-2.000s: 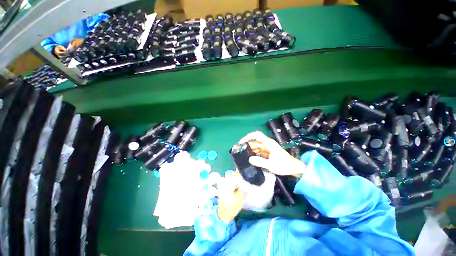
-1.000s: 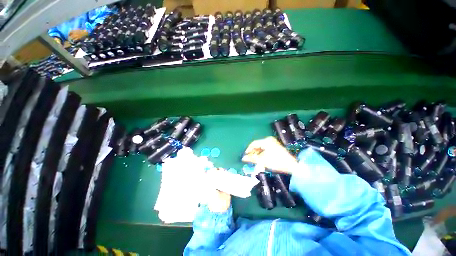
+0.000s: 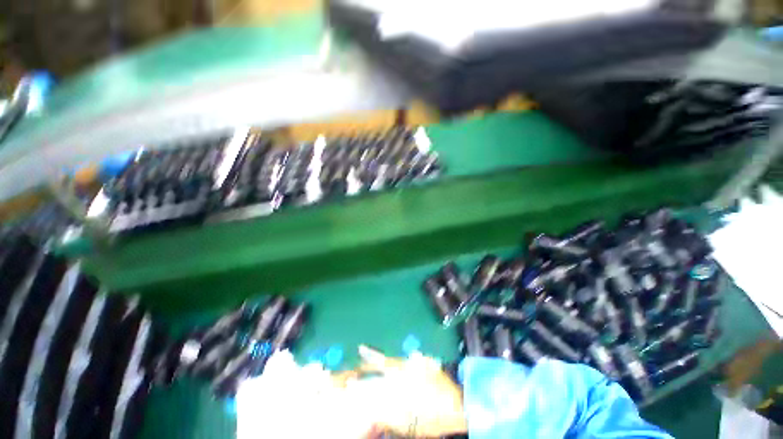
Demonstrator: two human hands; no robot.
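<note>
The view is blurred. My right hand (image 3: 425, 396) is at the bottom centre, overexposed, with its light-blue sleeve to the right. Its fingers merge with the white sheets, so its grip cannot be told. My left hand cannot be told apart from the white glare at the bottom edge. The pile of white sheets (image 3: 275, 403) lies left of my right hand. Pale blue discs (image 3: 331, 356) lie just above the hand area. A loose heap of black cylinder units (image 3: 592, 296) lies at right, and a smaller group of black cylinder units (image 3: 249, 339) at left.
A tall leaning stack of black trays (image 3: 73, 343) is at left. Lined-up black units (image 3: 343, 167) stand on the raised green back level. A black tray (image 3: 515, 64) holding white pieces is on the shelf above. White paper sheets (image 3: 755, 249) are at far right.
The view has tilted up and turned right, bringing in the shelf tray and paper sheets. My hands now sit at the bottom edge. The right hand has come leftward to the white sheets.
</note>
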